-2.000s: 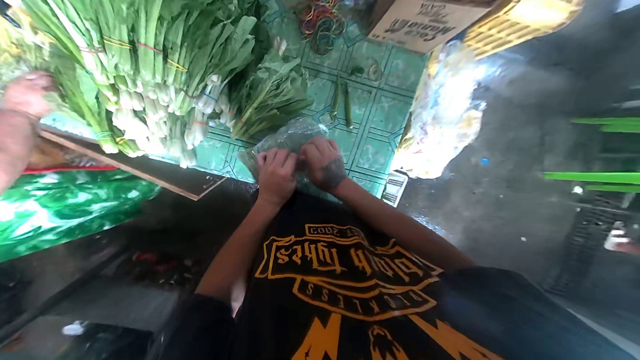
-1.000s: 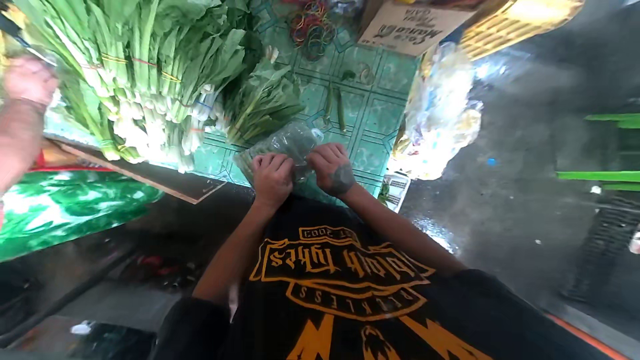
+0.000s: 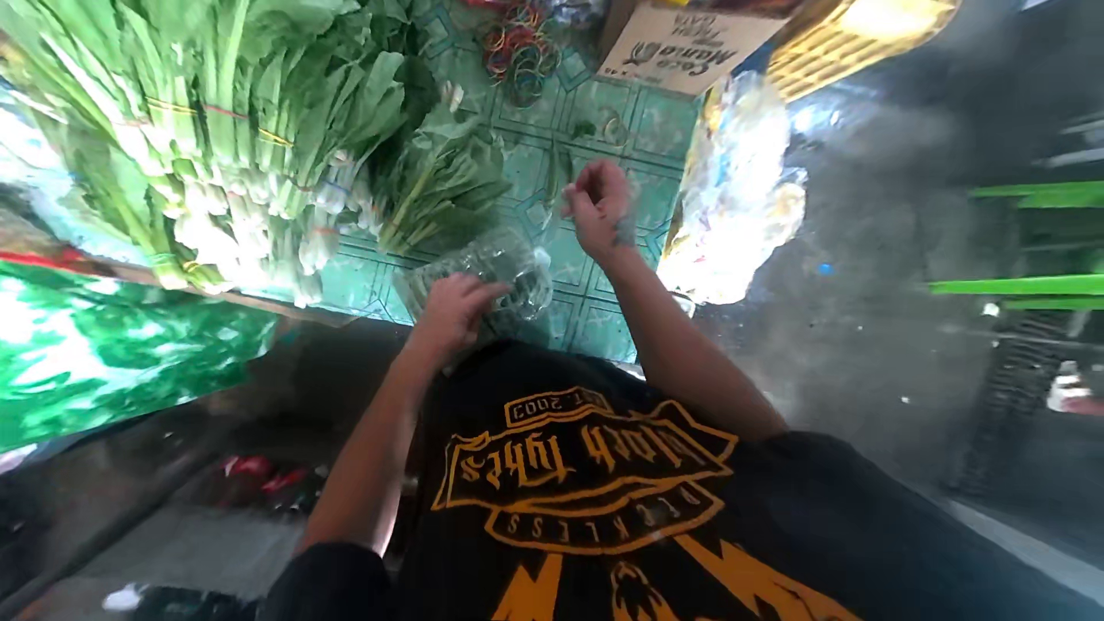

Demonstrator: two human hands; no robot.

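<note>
My left hand [image 3: 455,312] rests on a clear plastic bag [image 3: 517,267] at the near edge of the green patterned tabletop [image 3: 569,276]; whether its fingers grip the plastic is not plain. Raised over the table to the right is my right hand [image 3: 601,207], its fingers curled towards the thumb, with nothing clearly visible in them. Beyond the bag lies a loose bunch of leafy greens [image 3: 453,177]. A thin green stem [image 3: 562,168] lies just past my right hand. At the left, many bundles of leafy greens [image 3: 233,147] with white stalks are tied with rubber bands.
A pile of coloured rubber bands [image 3: 522,56] lies at the far side, beside a printed cardboard box [image 3: 690,47]. A yellow plastic basket [image 3: 854,39] stands behind plastic bags [image 3: 733,190] along the right edge. Green plastic sheeting [image 3: 121,345] hangs at the left.
My hands were together at the bag; my right hand has left it and moved up and away over the table. The other person's hand at the left is out of view.
</note>
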